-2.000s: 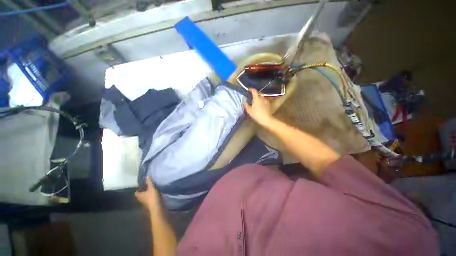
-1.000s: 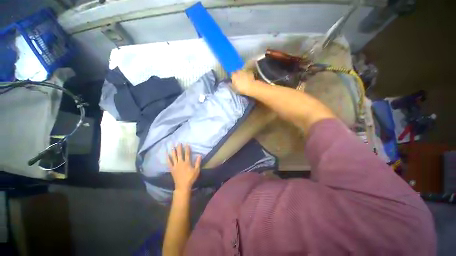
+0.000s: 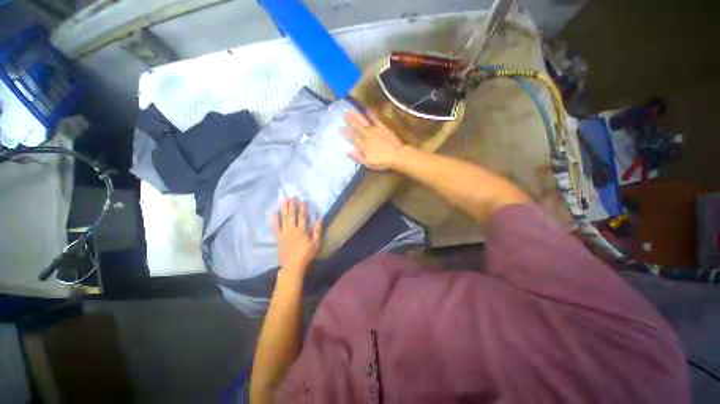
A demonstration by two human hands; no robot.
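Note:
A jacket lies lining side up over the tan padded board (image 3: 359, 207). Its pale grey-blue lining (image 3: 260, 177) faces me, with a dark band along the edge and dark navy cloth below. My left hand (image 3: 297, 235) lies flat on the lining near the lower edge, fingers apart. My right hand (image 3: 374, 142) lies flat on the lining near the board's upper part, fingers spread. The steam iron (image 3: 420, 85) rests at the board's scorched far end, beyond my right hand, touched by neither hand.
Crumpled navy cloth (image 3: 201, 150) lies left on the white table cover (image 3: 170, 245). A blue bar (image 3: 316, 49) stands behind. Yellow and blue hoses (image 3: 553, 118) run right of the iron. A blue crate (image 3: 38, 75) and a pale table (image 3: 31, 229) with a cable are left.
My left hand has moved from the jacket's lower left edge onto the lining. My right hand has let go of the upper edge and now lies flat on the lining.

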